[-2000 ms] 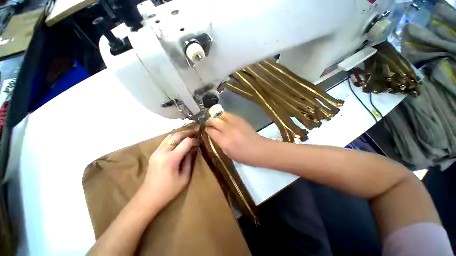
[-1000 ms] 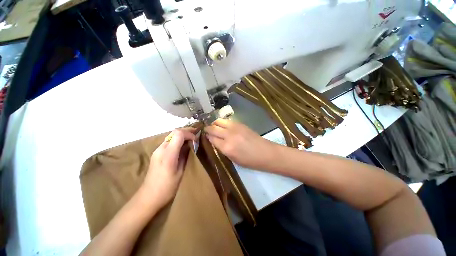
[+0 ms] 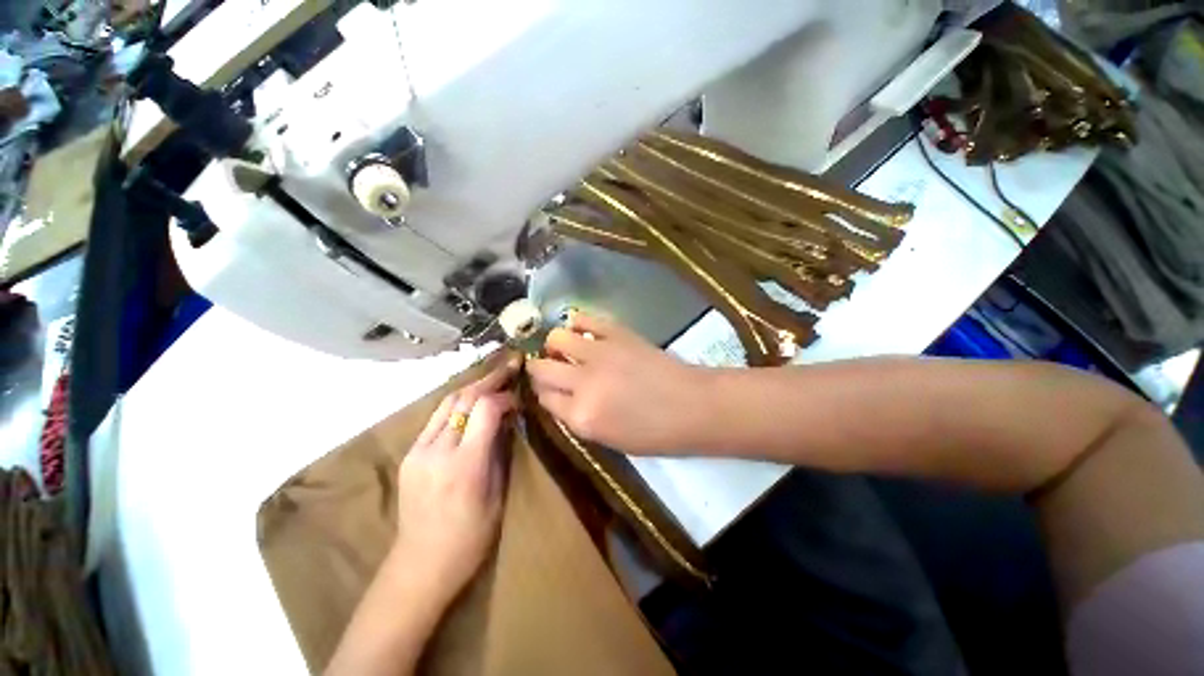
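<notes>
A tan-brown fabric panel (image 3: 357, 508) lies on the white table and runs off its front edge. A brown zipper (image 3: 634, 495) with a gold line lies along the panel's right edge, its free end hanging past the table edge. My left hand (image 3: 456, 469), with a ring, pinches the panel's edge just in front of the needle area. My right hand (image 3: 614, 390) pinches the zipper's upper part beside it. The white sewing machine head (image 3: 317, 251) stands over the fingertips. The needle and presser foot are too small and partly hidden to make out.
A fan of brown zippers (image 3: 739, 218) lies on the machine bed at the right. A second zipper bundle (image 3: 1036, 99) lies at the table's far right, near a thin dark cord (image 3: 970, 198). Grey fabric (image 3: 1136, 225) is beyond it. A darker brown pile (image 3: 46, 581) is at the far left.
The camera view has tilted and shifted, so the machine head sits further left. Both hands keep their hold near the needle. The panel's part between the hands lies flatter than one second ago.
</notes>
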